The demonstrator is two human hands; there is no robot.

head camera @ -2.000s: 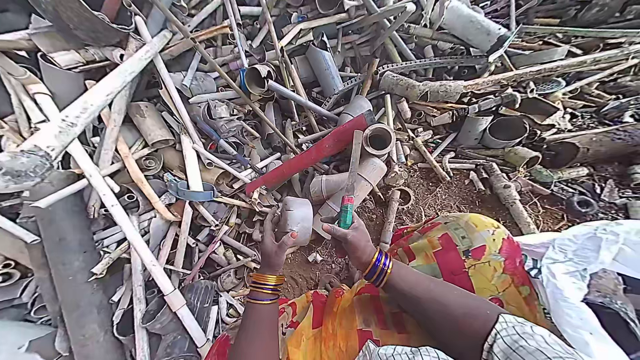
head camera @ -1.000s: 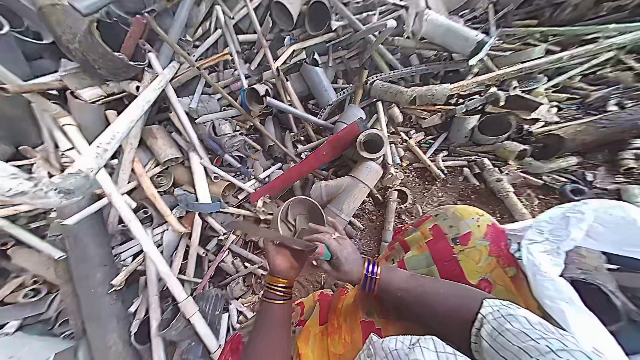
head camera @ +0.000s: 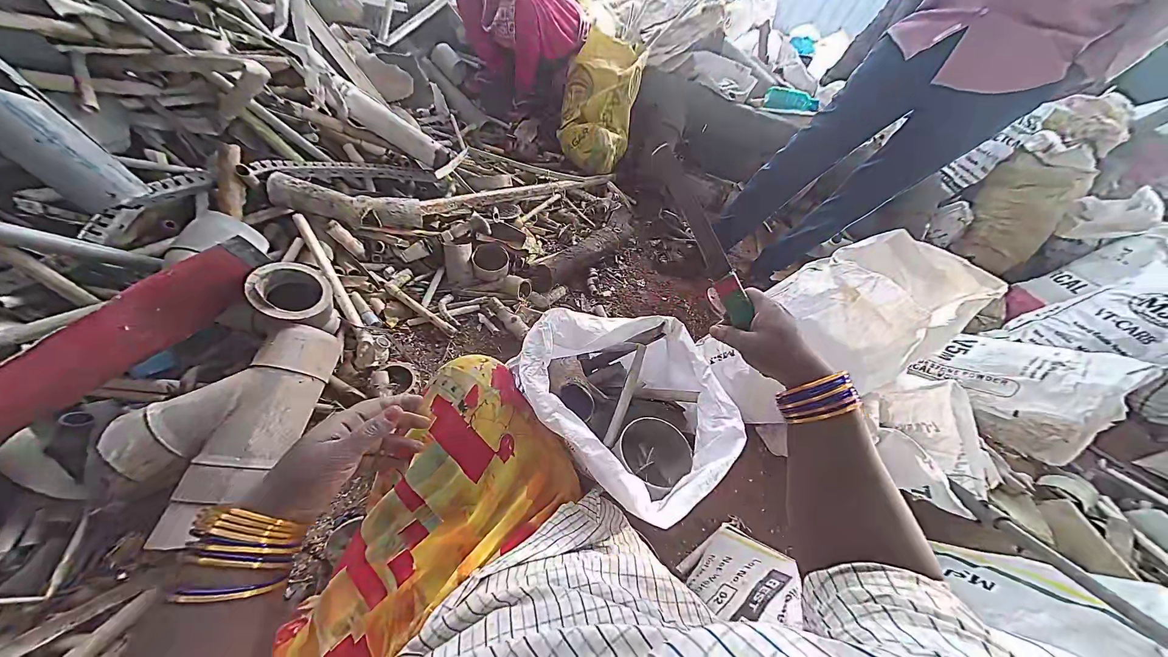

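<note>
My right hand (head camera: 776, 342) holds a long flat blade (head camera: 689, 214) by its green and red handle (head camera: 733, 301), the blade pointing up and away. My left hand (head camera: 351, 447) holds nothing, its fingers apart beside the yellow and red cloth (head camera: 456, 456) over my knee. Between my arms stands an open white sack (head camera: 703, 447) with pipe pieces inside, among them a round grey pipe piece (head camera: 655, 452) with its open end up. A branched grey pipe fitting (head camera: 260, 411) lies left of my left hand, with a pipe socket (head camera: 290, 292) at its top.
A large heap of scrap pipes (head camera: 365, 109) and a red pipe (head camera: 128, 328) lie on the left. A person in blue trousers (head camera: 849, 164) stands ahead on the right. Another person in pink (head camera: 525, 46) is beside a yellow sack (head camera: 598, 100). White sacks (head camera: 1049, 392) lie on the right.
The view has swung right. The round pipe piece held in my left hand has been let go; a similar piece is in the sack. My right hand has moved right with the blade, away from my left hand.
</note>
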